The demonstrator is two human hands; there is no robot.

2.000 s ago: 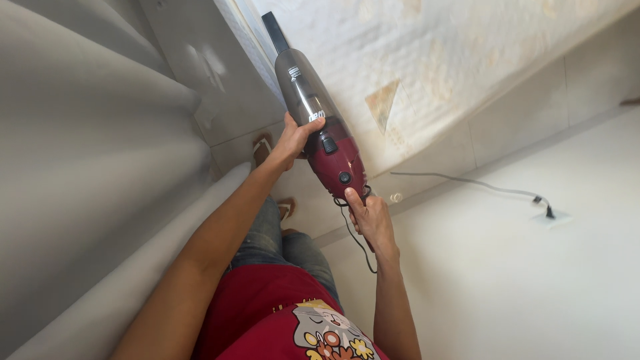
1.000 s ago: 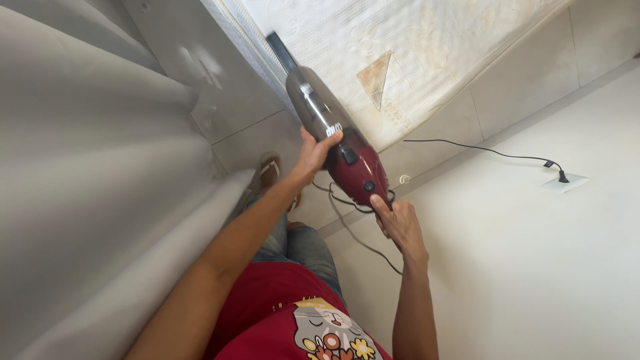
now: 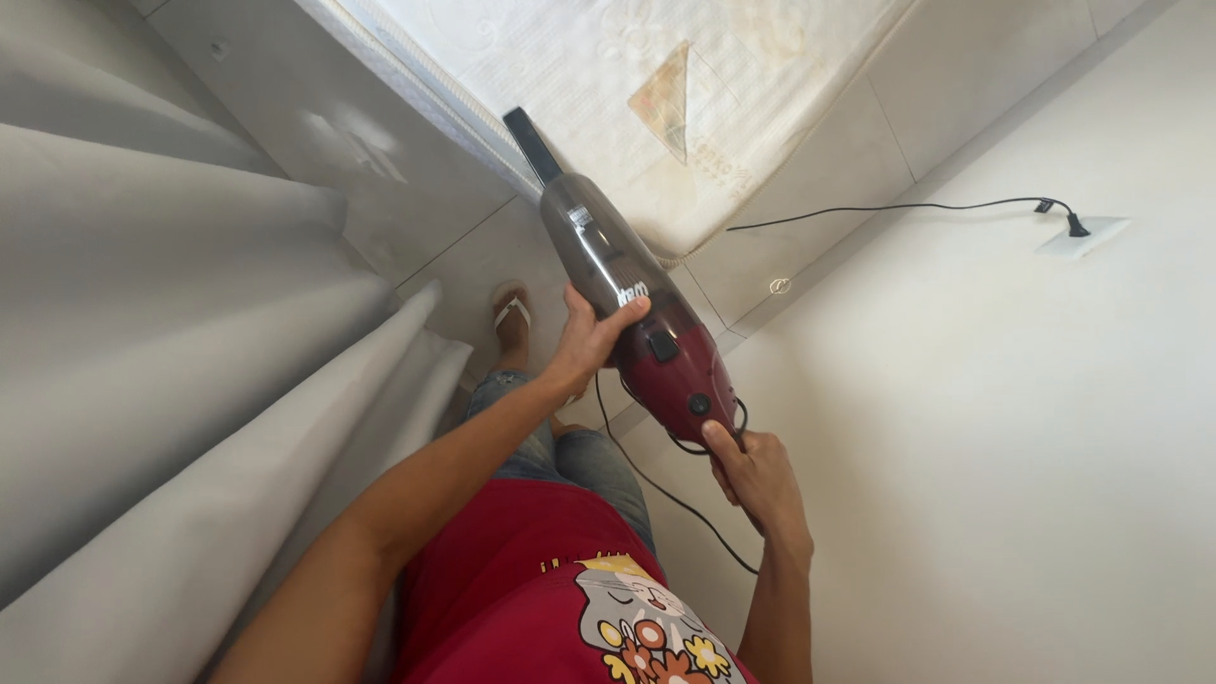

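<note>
A red handheld vacuum cleaner (image 3: 679, 380) with a smoky clear dust cup and a black crevice nozzle (image 3: 532, 145) slants across the middle of the view. My left hand (image 3: 594, 342) grips its body where the dust cup meets the red housing, thumb on top. My right hand (image 3: 755, 470) is closed around the rear handle, the thumb close to the round button. The nozzle lies over the edge of a white quilted mattress (image 3: 589, 85), which bears a triangular patch; whether they touch I cannot tell. A black cord (image 3: 679, 499) hangs below the vacuum.
Grey curtain folds (image 3: 171, 285) fill the left side. At the right, a plug sits in a wall outlet (image 3: 1092, 236), with a black cable (image 3: 883, 206) running left from it. Floor tiles (image 3: 465, 242) surround the mattress corner, and a foot in a white-strapped flip-flop (image 3: 511, 306) stands below.
Both hands still hold the vacuum in much the same grip. The view has shifted a little. No other plain change shows.
</note>
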